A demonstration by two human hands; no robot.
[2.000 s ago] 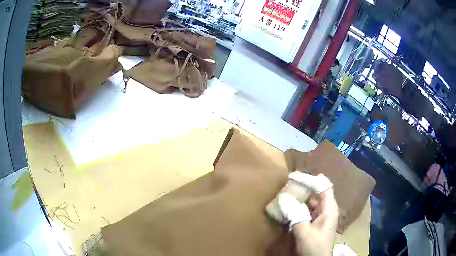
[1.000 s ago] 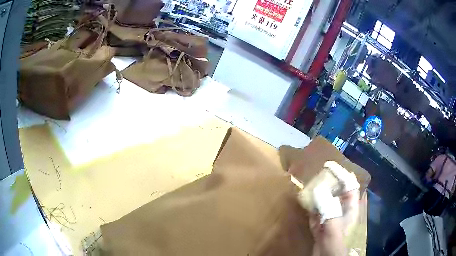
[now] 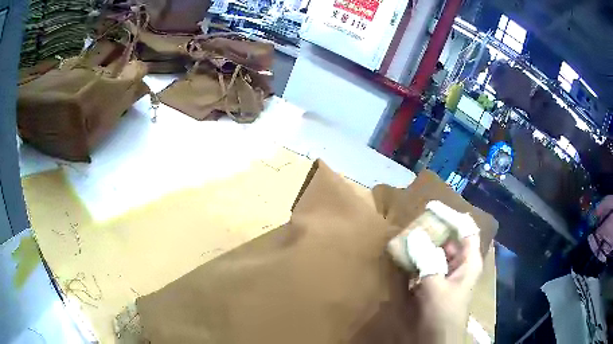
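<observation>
A brown tote bag [image 3: 269,275] lies over the front middle of the table, with a folded corner standing up at its back and a darker brown part at its right. My right hand [image 3: 443,252], with white wraps on its fingers, is over the bag's right part. It grips a small beige block [image 3: 403,248] between thumb and fingers, its lower left end against or just above the brown surface. Whether it touches is unclear. My left hand is not in view.
Several brown bags with straps [image 3: 64,111] stand and lie at the back left of the white table [image 3: 181,161]. Thread ends [image 3: 84,289] lie on the tan card [image 3: 168,228]. A white cabinet, red pipe [image 3: 420,74] and blue fan [image 3: 499,158] are behind.
My right hand with the block has moved right and up along the bag from two seconds ago. The bag's right part and back corner have shifted slightly. The view has turned a little.
</observation>
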